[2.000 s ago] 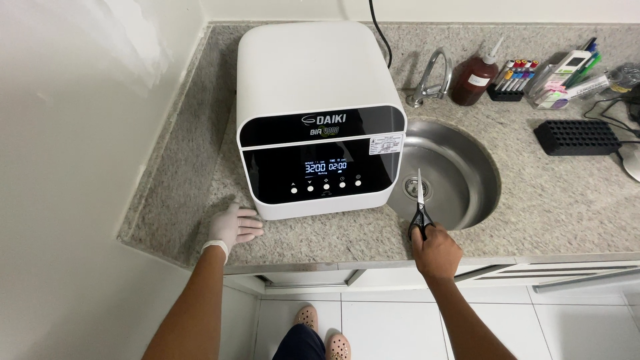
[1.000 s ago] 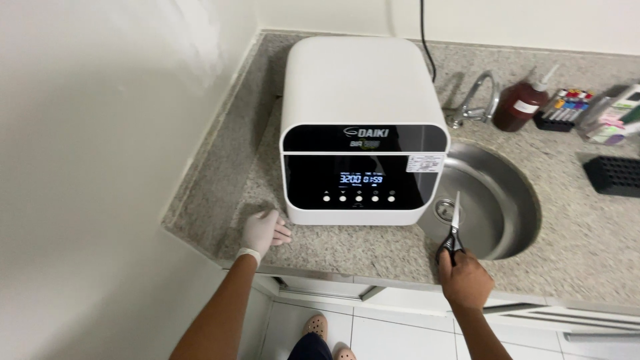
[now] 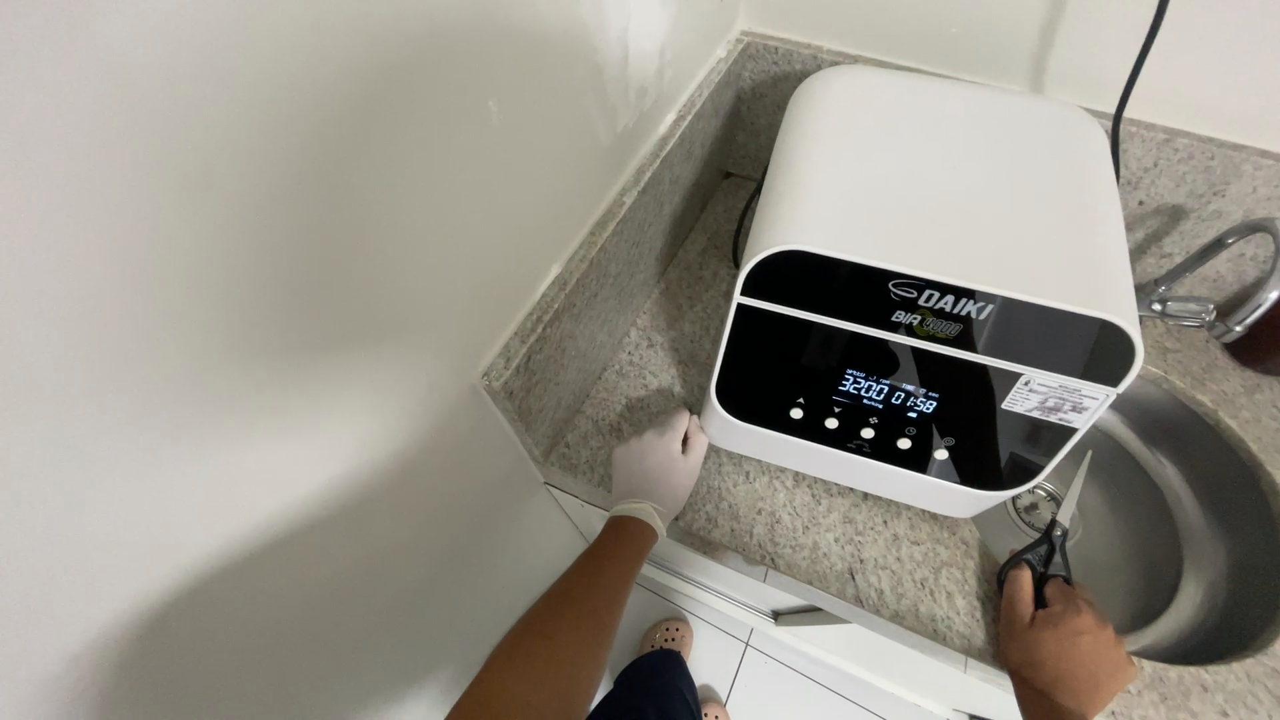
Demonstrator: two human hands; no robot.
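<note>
A white Daiki benchtop centrifuge (image 3: 940, 180) stands on the speckled granite counter, its black front panel lit with a display above a row of round buttons. My left hand (image 3: 658, 462), in a pale glove, rests on the counter against the machine's lower left corner, fingers curled and holding nothing that shows. In my ungloved right hand (image 3: 1062, 635) is a pair of scissors (image 3: 1058, 540) with black handles, blades together and pointing up and away, over the near left edge of the sink.
A round steel sink (image 3: 1220, 500) with a drain lies to the right, a chrome faucet (image 3: 1190, 300) behind it. Part of a dark red bottle (image 3: 1255, 335) shows at the right edge. A wall and granite upstand (image 3: 620, 300) bound the left; a black cable (image 3: 1135, 85) hangs behind.
The view has swung left and closer. The number on the display's right side has counted down. My left hand's fingers, spread two seconds ago, are now curled; my right hand still holds the scissors.
</note>
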